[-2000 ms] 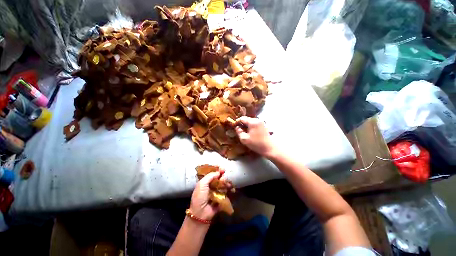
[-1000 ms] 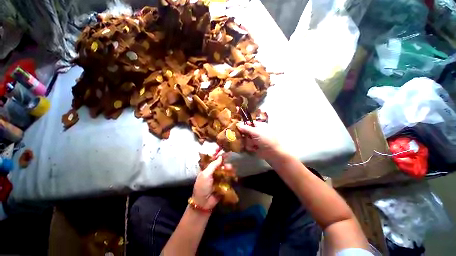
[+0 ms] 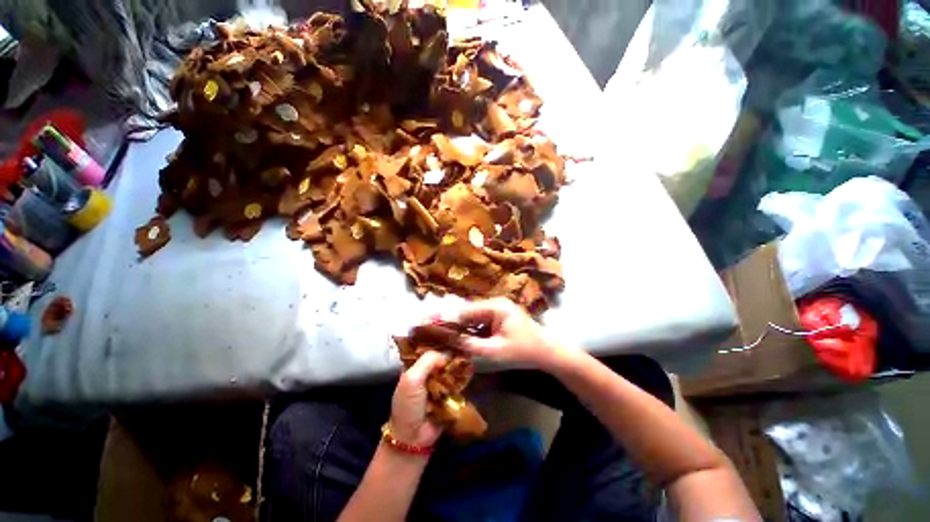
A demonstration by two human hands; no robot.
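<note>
A large heap of brown felt pieces (image 3: 408,194) with white and yellow spots lies on the pale-covered table. My left hand (image 3: 416,400) is closed around a handful of brown pieces (image 3: 451,393) at the table's front edge, above my lap. My right hand (image 3: 507,334) is at the top of that handful, its thumb and fingers pinching a brown piece (image 3: 441,334). A small dark thing shows at the right fingers; I cannot tell what it is.
An open carton (image 3: 131,459) with brown pieces stands at lower left. Bottles or tubes (image 3: 69,163) and a brown scrap (image 3: 58,315) are at the left edge. Plastic bags (image 3: 851,229), a cardboard box (image 3: 760,306) and a red bundle (image 3: 838,336) are at right.
My right hand has moved from the heap's front edge back to the handful in my left hand, bringing a brown piece. My left hand still holds the bunch.
</note>
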